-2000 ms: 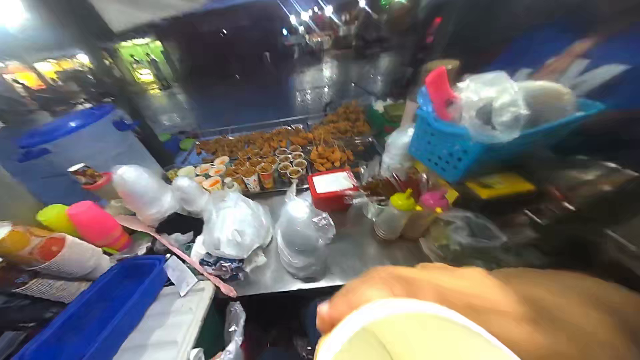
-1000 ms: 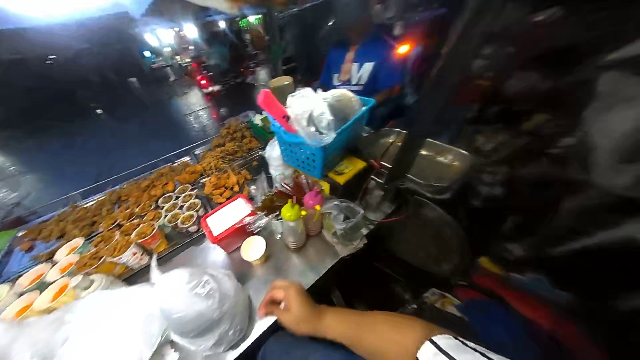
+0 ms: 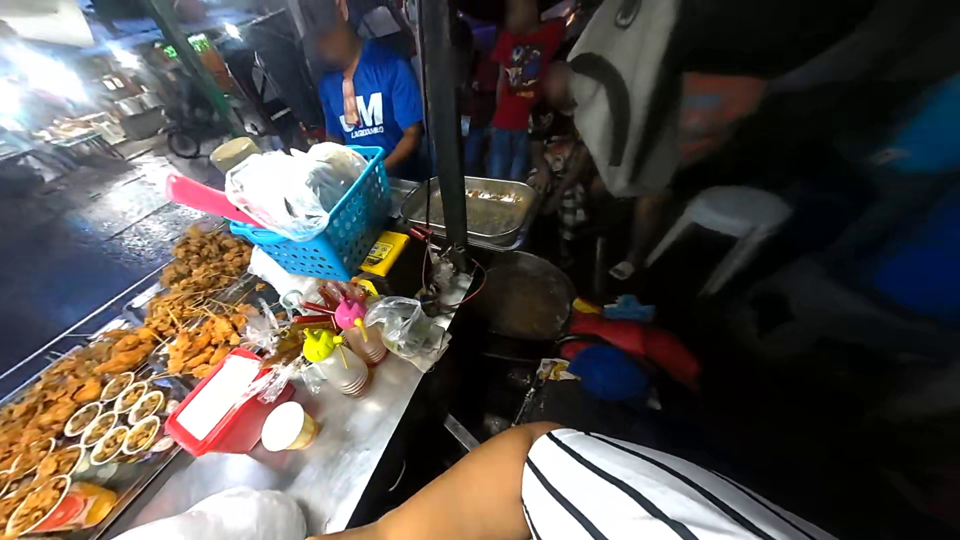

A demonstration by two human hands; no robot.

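Note:
My right forearm (image 3: 457, 480), below a white sleeve with black stripes, reaches in from the lower right; its hand lies past the bottom edge, out of sight. My left hand does not show. Near the forearm, a white plastic bag (image 3: 225, 516) rests at the bottom of the metal counter (image 3: 352, 442). A paper cup (image 3: 289, 427) stands beside a red plastic container (image 3: 221, 401) with a white top. Behind them are a squeeze bottle with a yellow-green top (image 3: 337, 360) and one with a pink top (image 3: 361, 330).
Fried food (image 3: 206, 341) and filled paper cups (image 3: 109, 442) line the left. A blue basket (image 3: 330, 251) holding plastic bags stands behind the bottles, near a dark post (image 3: 446, 127). Beyond are a metal tray (image 3: 472, 210), a round pan (image 3: 525, 292) and a person in a blue shirt (image 3: 375, 97).
The view has swung right. The paper cup, in my hand two seconds ago, stands on the counter in the later frames. My right hand, visible over the counter one second ago, is out of sight now.

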